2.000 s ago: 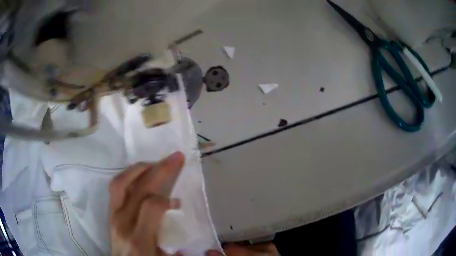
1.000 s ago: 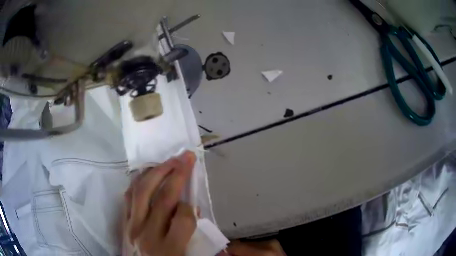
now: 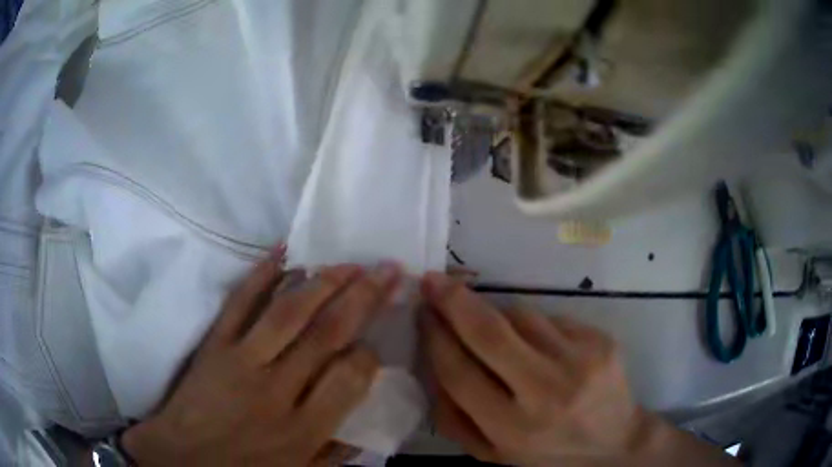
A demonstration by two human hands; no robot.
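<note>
The white garment point(image 3: 173, 155) with dark double topstitching lies left of the machine. A plain white band point(image 3: 379, 191) runs along its right edge up to the presser foot point(image 3: 435, 126). My left hand point(image 3: 274, 365) lies over the band's near end, fingertips pressing the cloth at a crosswise edge. My right hand point(image 3: 520, 374) is beside it, fingertips pinching the band's right edge. A loose white cloth end point(image 3: 388, 410) shows between the hands.
The machine head point(image 3: 639, 82) fills the upper right. Teal-handled shears point(image 3: 727, 292) and a slim white stick point(image 3: 766, 292) lie on the right of the bed point(image 3: 547, 264). A dark seam line crosses the bed. Small dark bits lie near it.
The view has shifted, so the machine head now covers the upper right. My right hand has come up from the bottom edge to the band. My left hand is now flat and spread over the cloth.
</note>
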